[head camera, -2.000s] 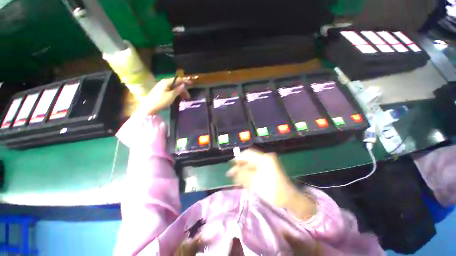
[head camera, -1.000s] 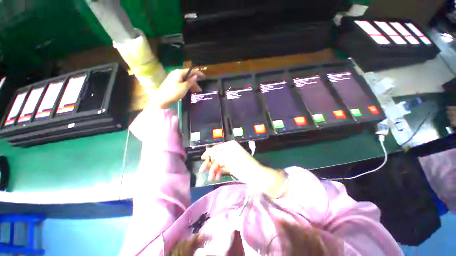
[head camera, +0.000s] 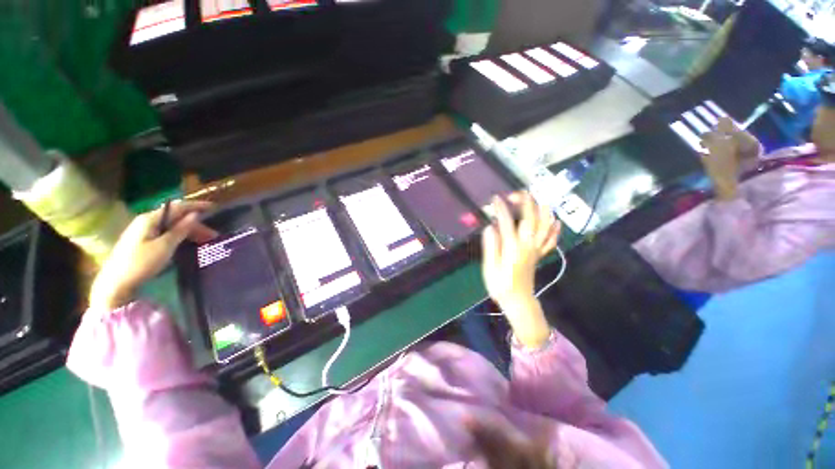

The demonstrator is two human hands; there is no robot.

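Note:
Several smartphones lie side by side in a black tray [head camera: 375, 286]. The leftmost phone [head camera: 240, 291] is dark with green and orange squares; a dark cord with a yellow part [head camera: 267, 369] meets its lower edge. The second phone [head camera: 316, 254] is white-lit, with a white cable [head camera: 342, 332] at its lower edge. The third phone [head camera: 380, 227] is white-lit; the two right ones are dark. My left hand [head camera: 146, 249] is at the tray's upper left, a thin dark stick between its fingers. My right hand [head camera: 517, 256] is open, fingertips over the rightmost phone's lower end.
A tall black tray stack [head camera: 293, 92] stands behind a brown board [head camera: 320, 163]. Another stack with lit phones [head camera: 536, 78] is behind right, near a white power strip [head camera: 563, 201]. A taped post [head camera: 69, 206] slants at left. A person in pink [head camera: 751, 220] works at right.
The view has turned right. My right hand has moved from below the left phones to the rightmost phone. The second and third screens have turned white. The yellow-ended cord now shows at the first phone.

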